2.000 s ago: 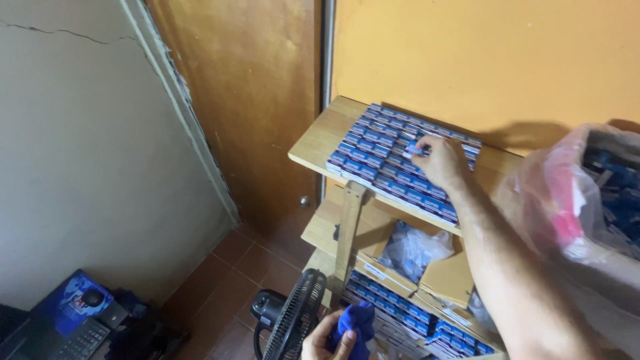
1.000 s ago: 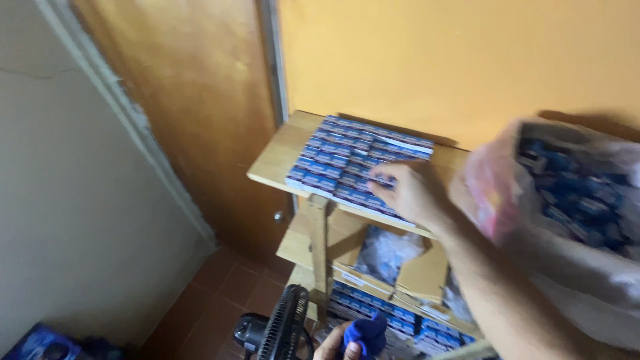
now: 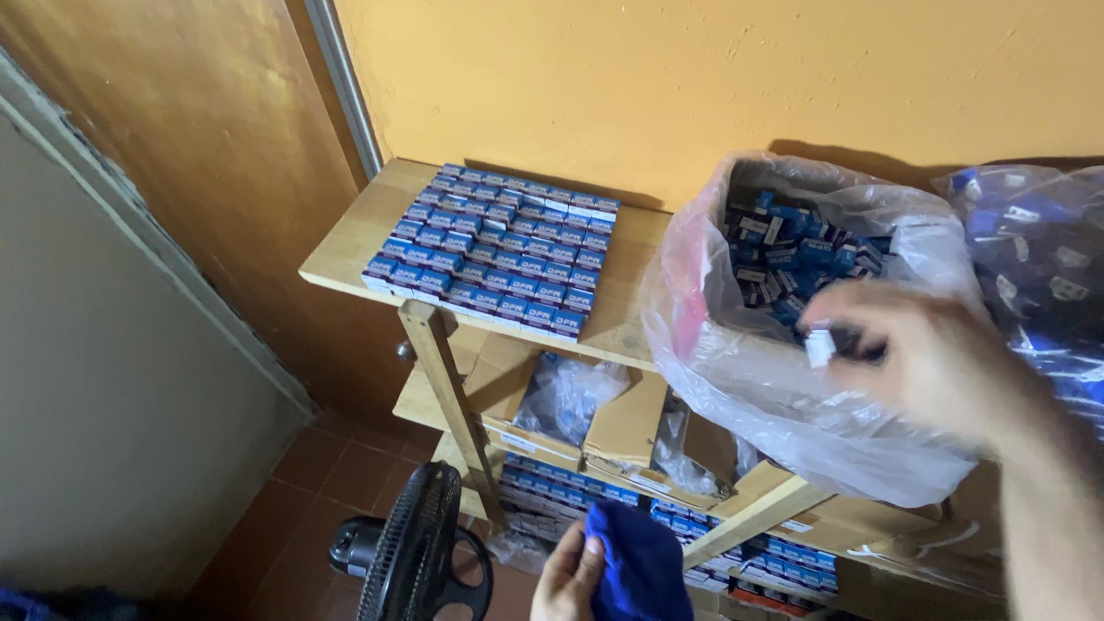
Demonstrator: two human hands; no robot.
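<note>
My right hand (image 3: pixel 906 354), blurred by motion, holds a small white-sided box (image 3: pixel 820 347) between thumb and fingers. It is over the near side of a clear plastic bag (image 3: pixel 802 388) that is filled with loose small blue boxes (image 3: pixel 815 250). Low in the view, my left hand (image 3: pixel 569 573) grips a blue cloth (image 3: pixel 638 565). On the top wooden shelf (image 3: pixel 366 233), left of the bag, rows of small blue and purple boxes (image 3: pixel 509 259) lie packed side by side; a few stand slightly higher than the rest.
Open cardboard boxes (image 3: pixel 625 423) with plastic bags sit on the shelf below, with more rows of small boxes (image 3: pixel 552 487) underneath. A black fan (image 3: pixel 414 543) stands beside my left hand. Another bag (image 3: pixel 1035 259) of blue items is at the right, and a wooden door (image 3: pixel 216 172) at the left.
My right hand has moved right, from the rows of boxes on the shelf to the plastic bag. My left hand keeps the blue cloth. The view has shifted right.
</note>
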